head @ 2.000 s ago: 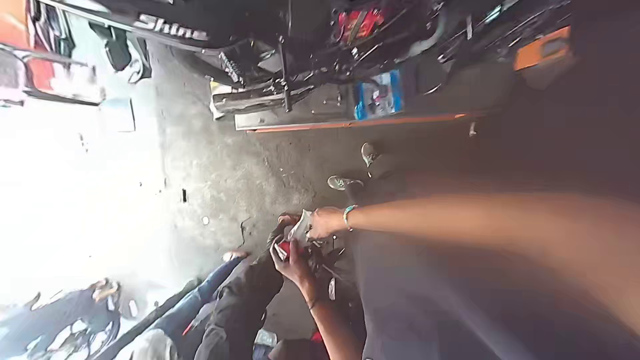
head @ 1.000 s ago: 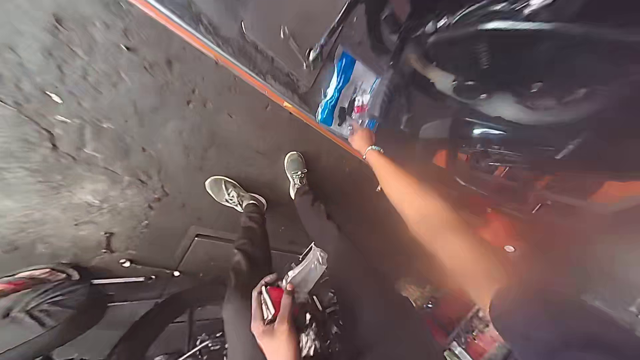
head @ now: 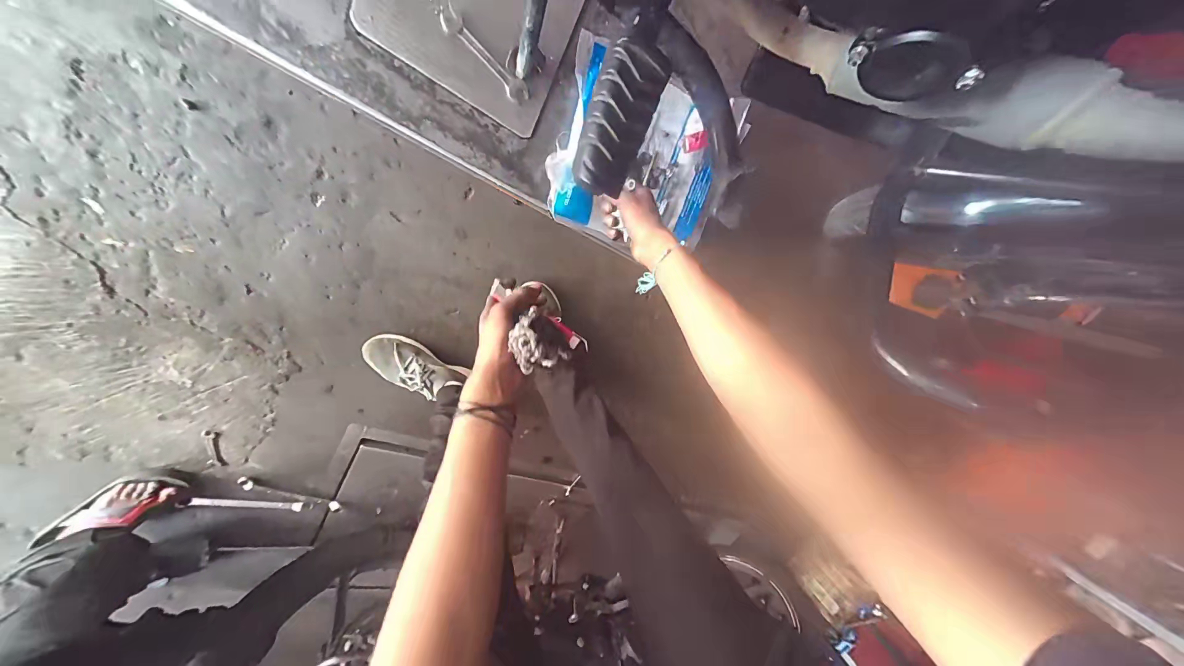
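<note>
My left hand, with dark bands at the wrist, is closed around a small red-and-white packet and a wad of grey stringy cotton waste. Further up, my right hand has its fingers curled at the lower edge of a clear plastic bag with blue print. Small metal parts show on or in the bag. Directly above my right fingers is a ribbed black rubber footrest, which covers part of the bag. Whether those fingers grip anything is not clear.
A combination wrench lies on the platform plate at the top. A motorcycle's exhaust is at the right. Another person's sandalled foot is at lower left, beside a long metal tool. Dark mechanical parts are at the bottom.
Two seconds ago my hands were together at the packet; my right hand has since moved away to the plastic bag. The view has shifted strongly. The cotton waste now shows in my left hand.
</note>
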